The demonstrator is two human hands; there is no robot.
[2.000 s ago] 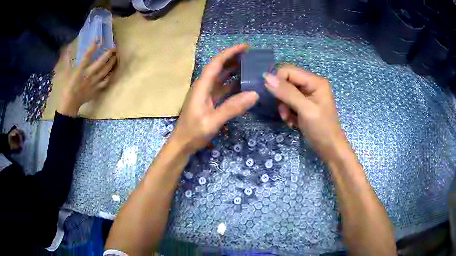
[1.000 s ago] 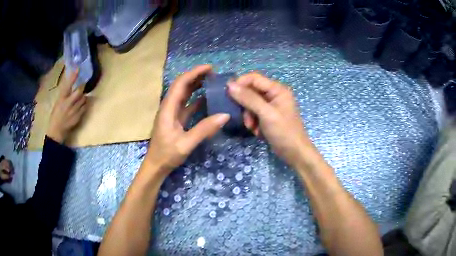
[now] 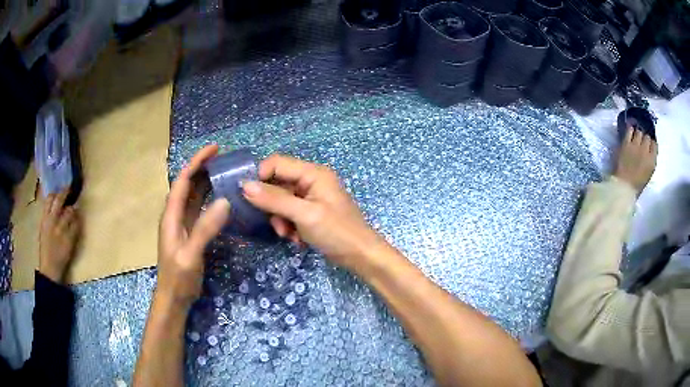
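Observation:
A dark grey housing [image 3: 236, 175] is held up over the bubble wrap, left of the picture's centre. My left hand [image 3: 185, 227] curves around its left side, thumb near its front face and fingers behind. My right hand [image 3: 306, 200] grips its right side, with thumb and fingertips at the front face. Whether a small part is between the right fingertips is hidden. Small round plugs [image 3: 266, 303] with pale centres lie loose in a pile just below the hands.
Stacked dark housings [image 3: 452, 57] stand in columns at the back right. A neighbour's hand [image 3: 637, 159] touches a dark part on a white sheet at the right. Another hand [image 3: 57, 234] holds a translucent tank [image 3: 53, 147] on the cardboard sheet [image 3: 125, 151] at the left.
The view has turned right, bringing the stacked housings and the right neighbour's hand into view. My hands keep hold of the housing, now further left in the picture.

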